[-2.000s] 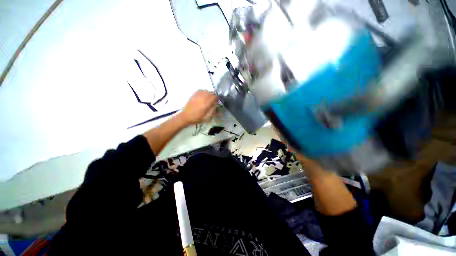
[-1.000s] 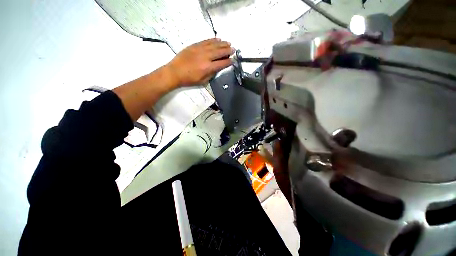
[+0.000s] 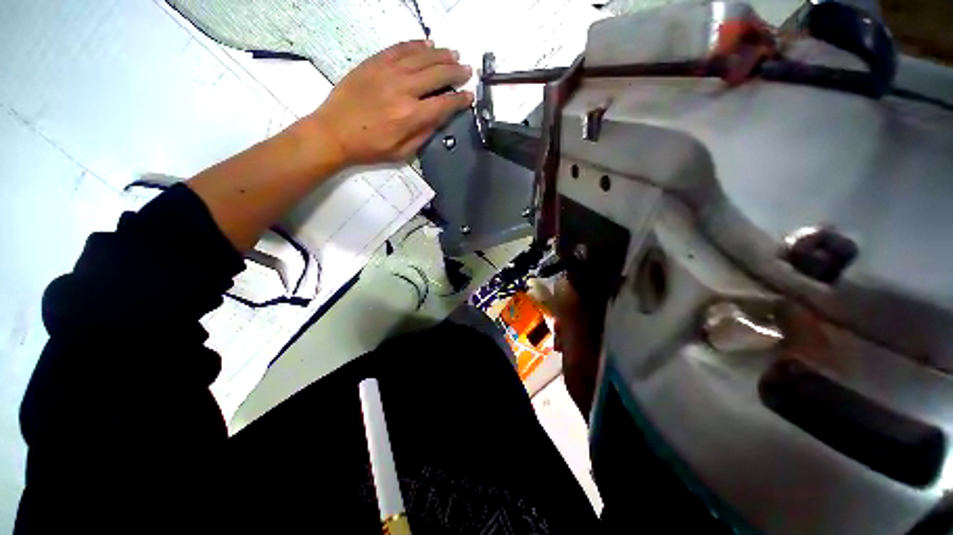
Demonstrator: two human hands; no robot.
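Observation:
The silver cutting machine (image 3: 690,199) fills the right side, very close, with reddish-brown stains. Its grey base plate (image 3: 475,199) lies on the table at the centre, partly beside the paper marker (image 3: 94,105). My left hand (image 3: 397,105) lies flat on the paper at the plate's edge, fingertips by the presser foot (image 3: 486,89), fingers close together. I cannot tell whether it pinches anything. The knife's edge is hidden. My right hand is not clearly seen; a dark brownish patch below the machine's front may be part of it. A cut piece (image 3: 277,266) with dark edges lies under my left forearm.
The pale green table edge (image 3: 345,329) runs close to my body. An orange box (image 3: 528,329) and scraps show below it. A white cigarette-like stick (image 3: 378,449) juts in at the bottom. Uncovered pale green table (image 3: 324,26) shows at the top.
The machine swung from a blurred, blue-banded view to a close view of its silver side. Since one second ago, my left hand and the base plate have shifted slightly left and up in view.

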